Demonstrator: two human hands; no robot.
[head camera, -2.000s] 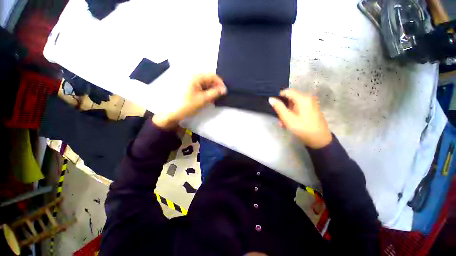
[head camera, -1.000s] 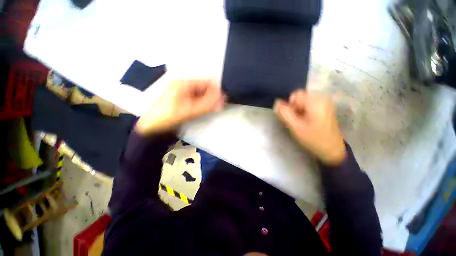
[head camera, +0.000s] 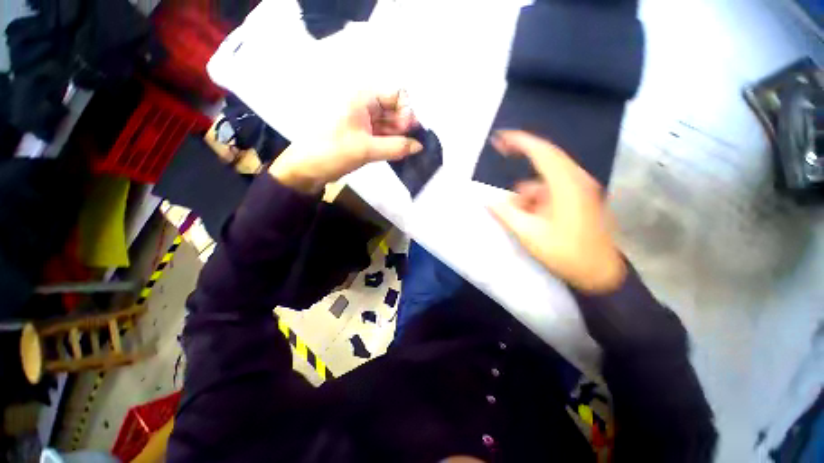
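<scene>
A long black panel (head camera: 565, 127) lies on the white cloth, its far part folded in a thicker layer. My right hand (head camera: 565, 212) is over its near end, thumb and forefinger apart, and appears empty. My left hand (head camera: 348, 145) is to the left, off the panel, with its fingers curled and its thumb over a small black piece (head camera: 425, 167). Whether it grips this piece or only touches it is unclear.
A metal steam iron (head camera: 800, 136) is at the right. More black cloth (head camera: 334, 14) lies at the table's far left. A red crate (head camera: 154, 136), a draped black panel (head camera: 203, 176) and a wooden stool (head camera: 81, 348) are left of the table. Scraps lie on the floor.
The camera view has turned left. Both hands have let go of the panel's near end. My left hand has moved away from it to the small black piece, and my right hand's fingers have spread.
</scene>
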